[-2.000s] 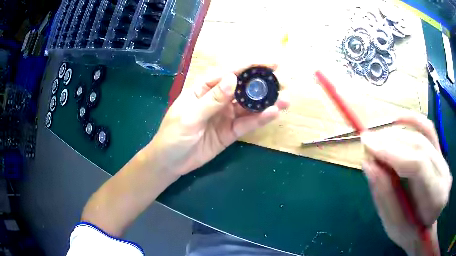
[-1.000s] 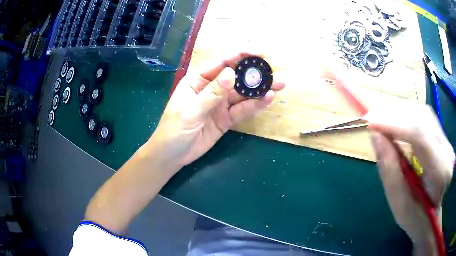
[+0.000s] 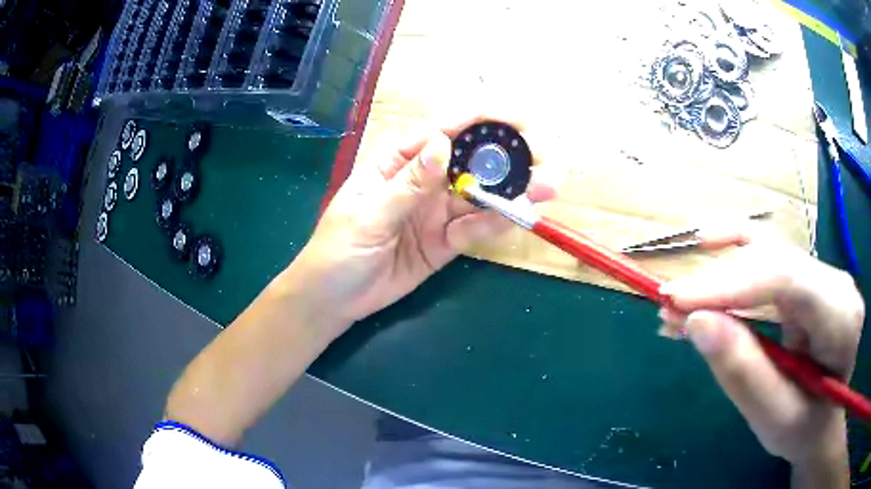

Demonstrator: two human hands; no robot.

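Note:
My left hand (image 3: 382, 215) holds a black round part (image 3: 491, 163) upright by its edge, its face with small dots and silver centre towards me. My right hand (image 3: 778, 334) grips the red handle of a brush (image 3: 597, 256). The brush's yellowish tip lies on the lower left of the disc's face. Tweezers (image 3: 661, 243) lie on the cardboard sheet (image 3: 573, 86) behind the brush, partly hidden by my right hand's fingers.
Silvery metal rings (image 3: 718, 116) are piled on the cardboard's right. A clear parts tray (image 3: 315, 86) stands upper left. Smaller black parts (image 3: 203, 254) and bare metal rings (image 3: 131, 182) lie on the green mat at left. Blue-handled pliers (image 3: 842, 181) lie at right.
The brush has swung over, its tip coming from the right side onto the black part. My left hand has kept its hold and shifted only slightly.

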